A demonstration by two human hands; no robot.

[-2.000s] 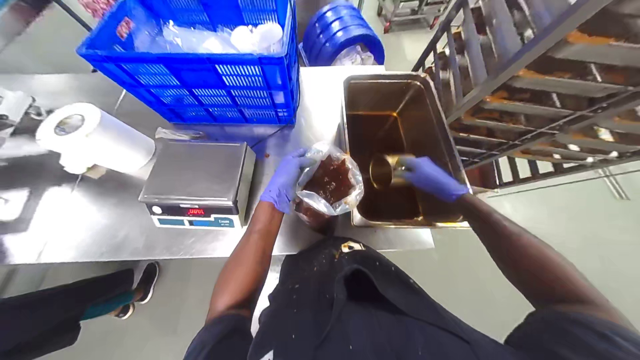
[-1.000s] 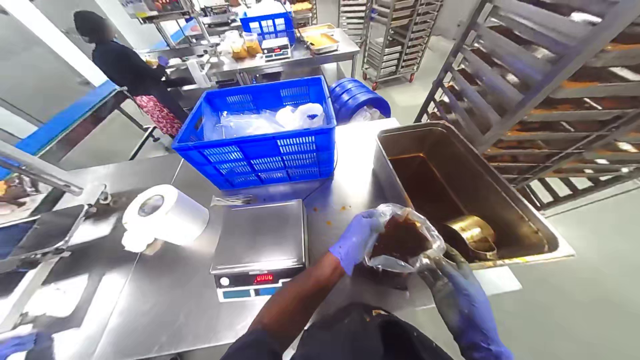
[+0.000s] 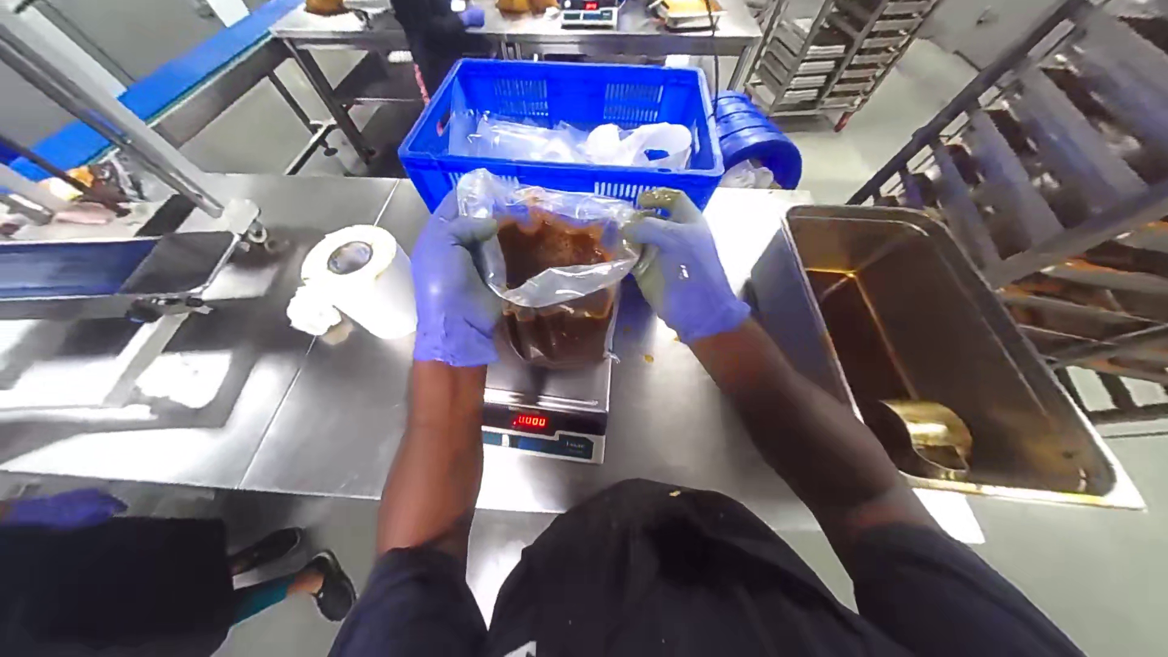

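Note:
A clear plastic bag of dark brown sauce (image 3: pixel 557 333) hangs with its mouth open over the digital scale (image 3: pixel 547 397). My left hand (image 3: pixel 452 283), in a purple glove, grips the bag's left rim. On the opposite rim is my right hand (image 3: pixel 684 265), also gloved, with residue on its fingers. The bag hides much of the scale's plate; whether it touches the plate I cannot tell. To the right, a metal cup (image 3: pixel 931 436) lies tilted inside a deep steel container (image 3: pixel 821 319) with brown sauce in it.
Behind the scale stands a blue plastic crate (image 3: pixel 561 169) holding clear bags. A white roll (image 3: pixel 370 283) lies on the steel table (image 3: pixel 338 401) at left. A blue drum (image 3: pixel 757 141) is beyond the table, a tray rack (image 3: pixel 1049 173) at right. Other people are at lower left and far behind.
The bag has moved from beside the steel container to over the scale. My right hand held the metal cup two seconds ago; the cup now lies in the container and that hand is on the bag.

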